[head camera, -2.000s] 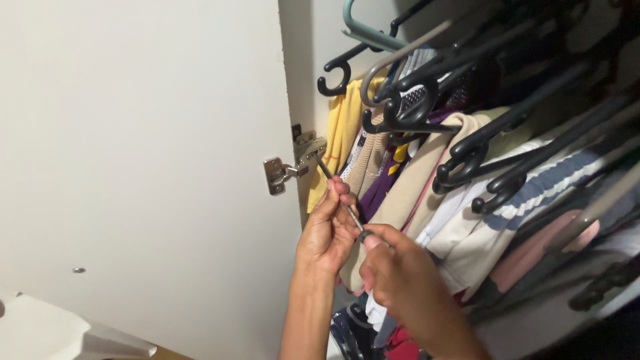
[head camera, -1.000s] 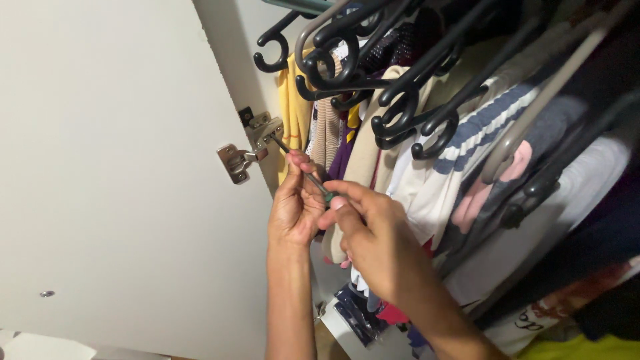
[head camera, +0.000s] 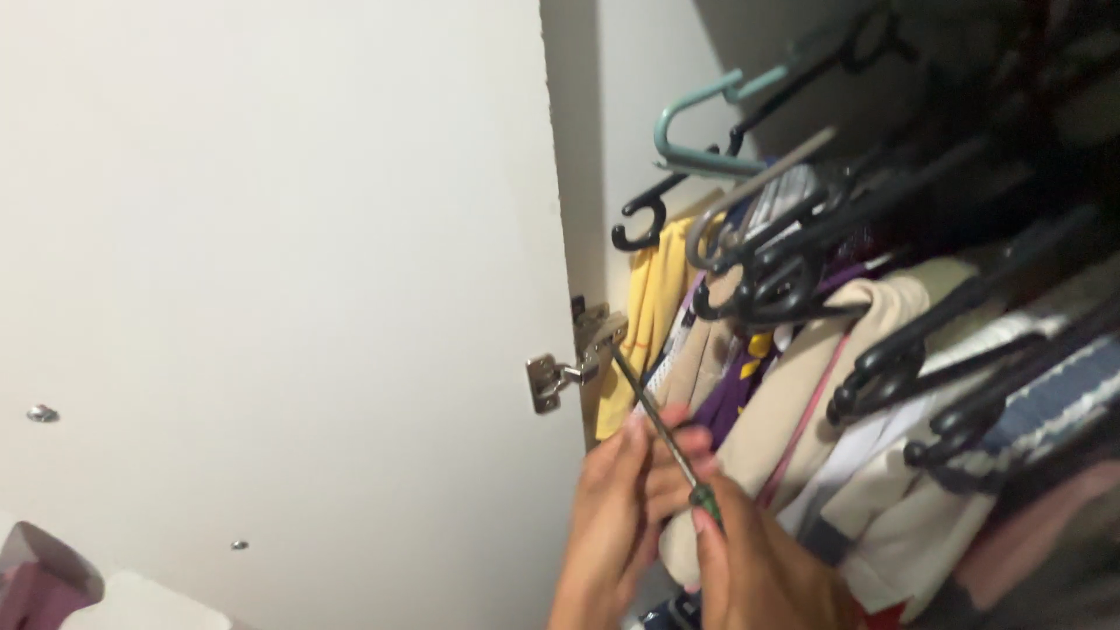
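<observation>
A screwdriver (head camera: 660, 420) with a green handle slants up and left, its tip at the arm of a metal cabinet hinge (head camera: 544, 383). My right hand (head camera: 757, 560) is closed around the handle, which it mostly hides. Around the shaft, my left hand (head camera: 626, 499) is loosely curled with fingers partly apart; whether it touches the metal is not clear. The hinge joins a white cabinet door (head camera: 306, 262) to the side panel.
Clothes on black hangers (head camera: 643, 223) fill the cabinet at right, a yellow garment (head camera: 656, 306) closest to the hinge. A light green hanger (head camera: 700, 153) hangs above. Small metal fittings (head camera: 42, 413) show on the door. A white object (head camera: 162, 604) lies at bottom left.
The fingers of my left hand have loosened from their pinch on the screwdriver's shaft. My right hand still holds the handle, and the tip remains at the hinge. The view has shifted.
</observation>
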